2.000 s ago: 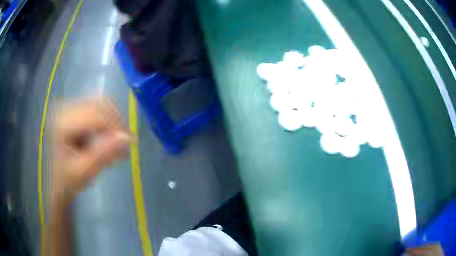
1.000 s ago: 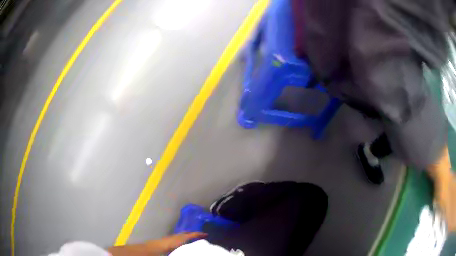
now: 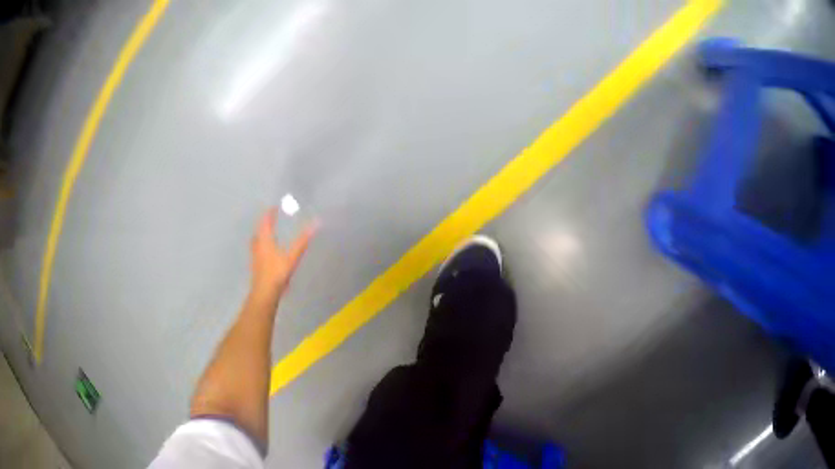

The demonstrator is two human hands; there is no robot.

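Note:
A small white round part [image 3: 289,204] lies on the grey floor, left of the yellow line. My left hand [image 3: 275,249] reaches down to it from below, thumb and fingers apart on either side of its lower edge. The hand is slightly blurred and holds nothing that I can see. Whether a fingertip touches the part cannot be told. My right hand is out of the picture.
A blue stool [image 3: 723,238] stands at the right. My dark-trousered leg and shoe [image 3: 471,284] reach the yellow floor line [image 3: 540,160]. Blue plastic shows beneath my leg. Part of another person's dark shoe is at the lower right edge. A green floor marker [image 3: 87,391] is at the lower left.
The view has turned from the green bench and white pile down to the floor. My left arm has extended to the white part. The blue stool now appears farther right.

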